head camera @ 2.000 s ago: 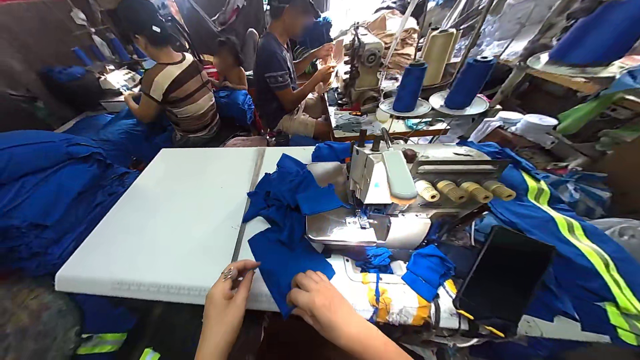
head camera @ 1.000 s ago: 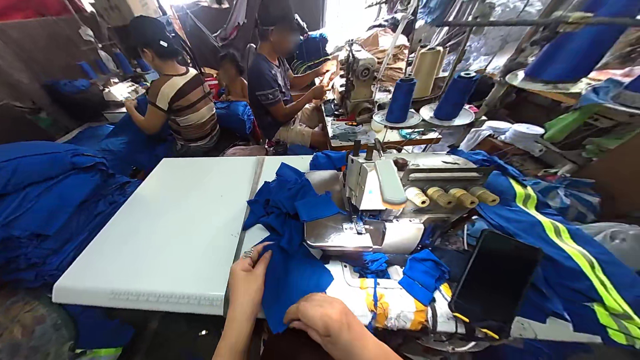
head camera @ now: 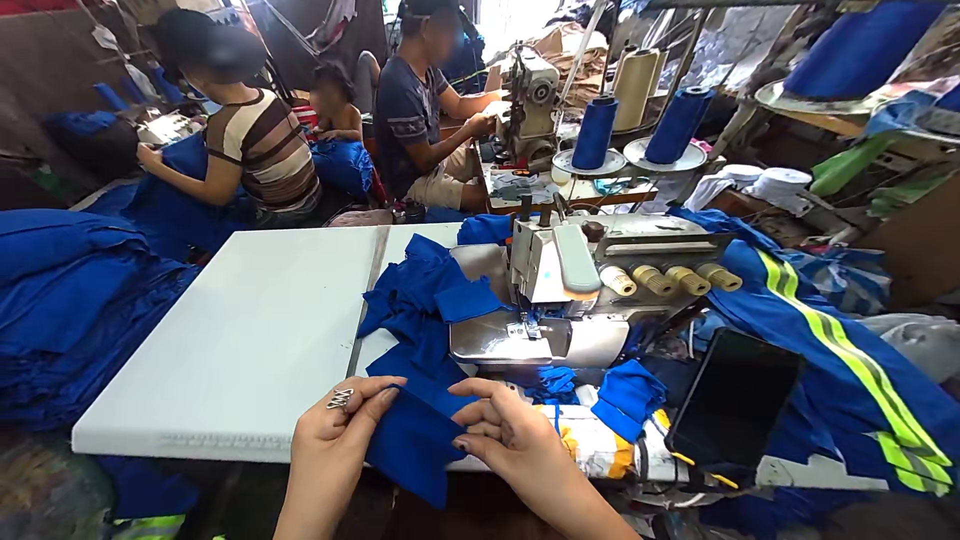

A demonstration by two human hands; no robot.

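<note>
A piece of blue fabric (head camera: 412, 442) hangs from my left hand (head camera: 341, 424), its top edge pinched between thumb and fingertips; a ring is on that hand. My right hand (head camera: 510, 431) is beside the piece's right edge, thumb and fingers apart; whether its thumb touches the cloth is hard to tell. Behind the hands, more blue fabric pieces (head camera: 420, 300) lie in a crumpled pile at the left of an overlock sewing machine (head camera: 555, 270). Small blue scraps (head camera: 630, 397) lie in front of the machine, right of my right hand.
The white table (head camera: 225, 337) extends left, with a large blue cloth heap (head camera: 75, 300) beyond it. A dark smartphone (head camera: 739, 401) stands tilted at right, near blue fabric with reflective tape (head camera: 832, 337). Thread cones (head camera: 596, 135) stand behind the machine. Several people sit farther back, two at work.
The fabric piece near the table's front edge is now lifted and folded over in my left hand. My right hand has come up from its lower edge, its fingers spread.
</note>
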